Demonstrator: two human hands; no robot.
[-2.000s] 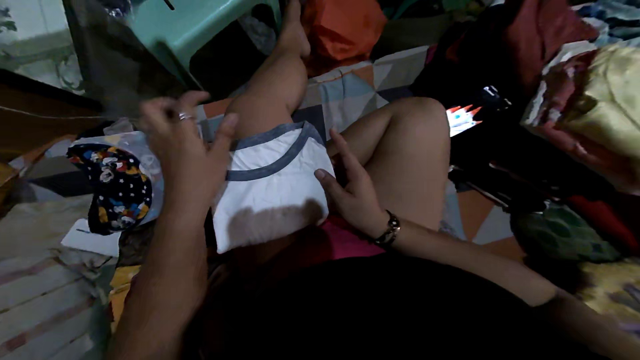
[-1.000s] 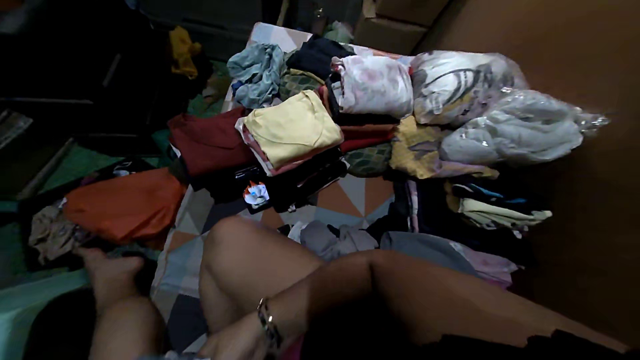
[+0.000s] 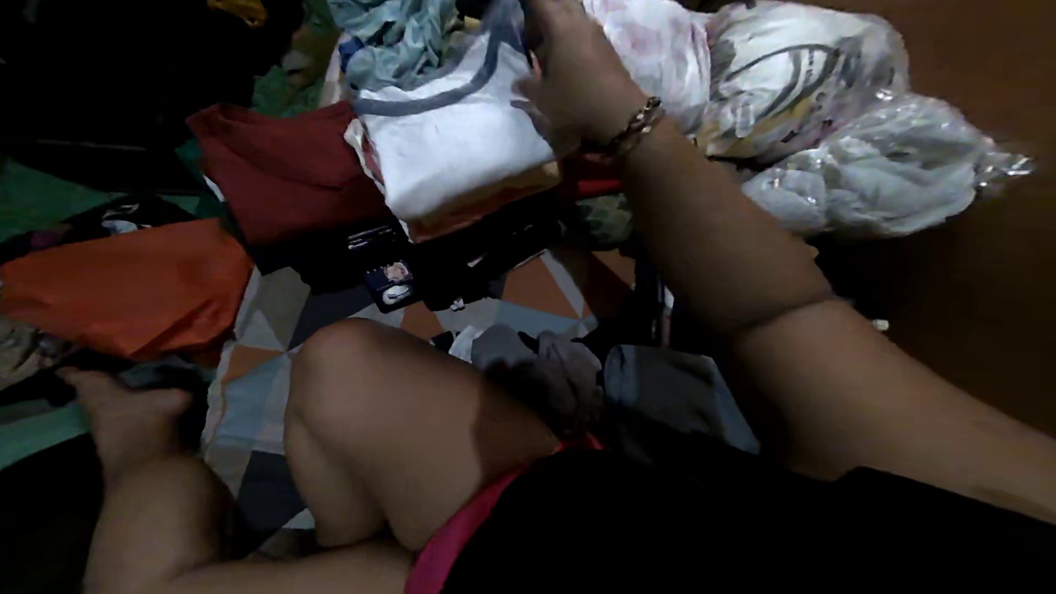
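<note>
My right hand, with a chain bracelet at the wrist, reaches to the top of the view and touches the right side of a folded white garment with gray trim. The fingertips are partly blurred, so their hold on the cloth is unclear. The white garment lies on top of a stack of folded clothes. A folded dark red garment is just left of that stack, and a crumpled light teal cloth is behind it. My left hand is out of view.
Clothes in clear plastic bags sit at the right. An orange bag or cloth lies at the left. Gray clothes are beside my bent leg, on a mat with a geometric pattern. Dark items lie in front of the stack.
The white garment, on my lap two seconds ago, now lies on the stack, where a pale yellow garment showed on top. My right arm has stretched forward. The view has swung right.
</note>
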